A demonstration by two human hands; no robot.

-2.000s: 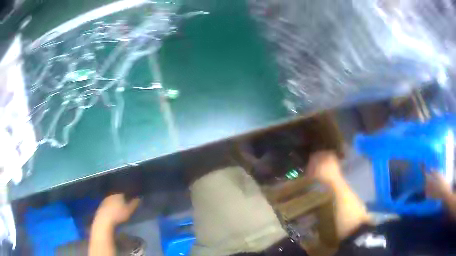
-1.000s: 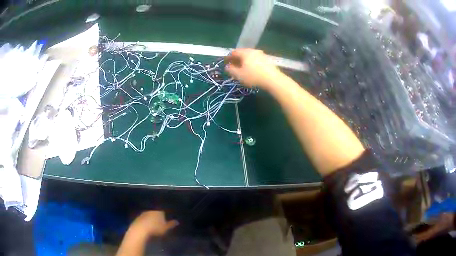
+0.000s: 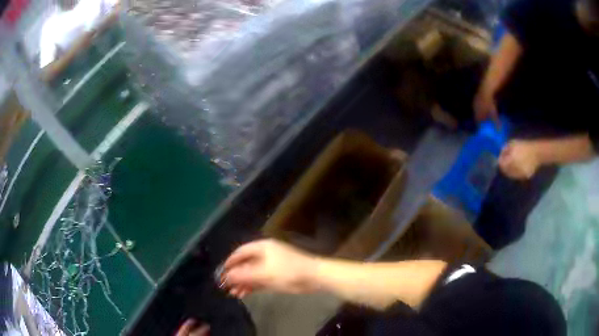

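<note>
My right hand (image 3: pixel 259 268) is in front of the bench edge at lower centre, fingers curled with a small greyish piece (image 3: pixel 221 275) at the fingertips; blur hides what it is. My left hand (image 3: pixel 194 327) shows only as a few blurred fingers at the bottom edge; its grip is hidden. A tangle of pale lead wires (image 3: pixel 85 239) with small green boards lies on the green bench (image 3: pixel 161 190) at the left. One small green board (image 3: pixel 126 245) lies apart, to the right of the tangle.
Stacked clear trays (image 3: pixel 263 92) stand on the bench at top centre. An open brown carton (image 3: pixel 309 187) is below the bench edge, with more cardboard (image 3: pixel 443 230) to its right. A person in dark clothes (image 3: pixel 552 65) has both hands by a blue stool (image 3: pixel 469 170).
The view has swung right and tilted. My right hand has moved from the wire tangle to in front of the bench edge. The other person and blue stool show more fully.
</note>
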